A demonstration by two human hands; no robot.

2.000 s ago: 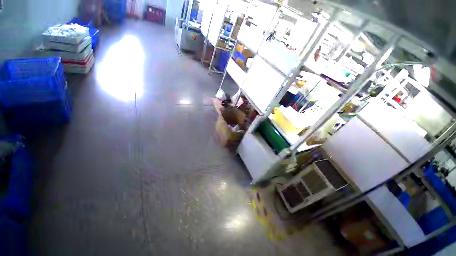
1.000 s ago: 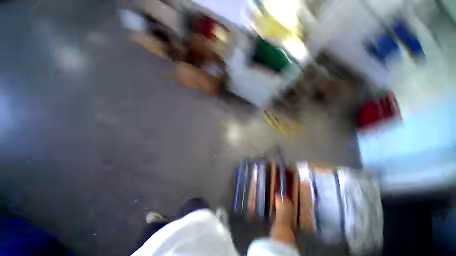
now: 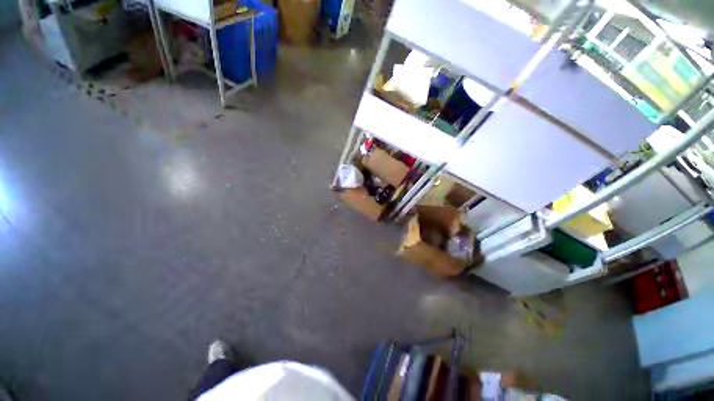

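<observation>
The hand cart shows at the bottom edge, cut off by it, with its dark tubular handle (image 3: 456,345) upright beside the load. Its load (image 3: 415,374) is a row of dark, blue-edged and brown flat layers. A paler, whitish part of the load (image 3: 493,384) lies to the right. Neither of my hands is in the picture. Whether one holds the cart below the edge cannot be seen.
An open brown carton (image 3: 427,251) stands on the floor by the white bench. Another carton (image 3: 364,202) with a white bag is under the rack (image 3: 485,157). A blue bin (image 3: 249,39) stands behind. My shoe (image 3: 219,350) is on the grey floor.
The view has swung towards the rack. The cart and its load have dropped lower in the picture, and the hand seen at the cart a second ago is out of view.
</observation>
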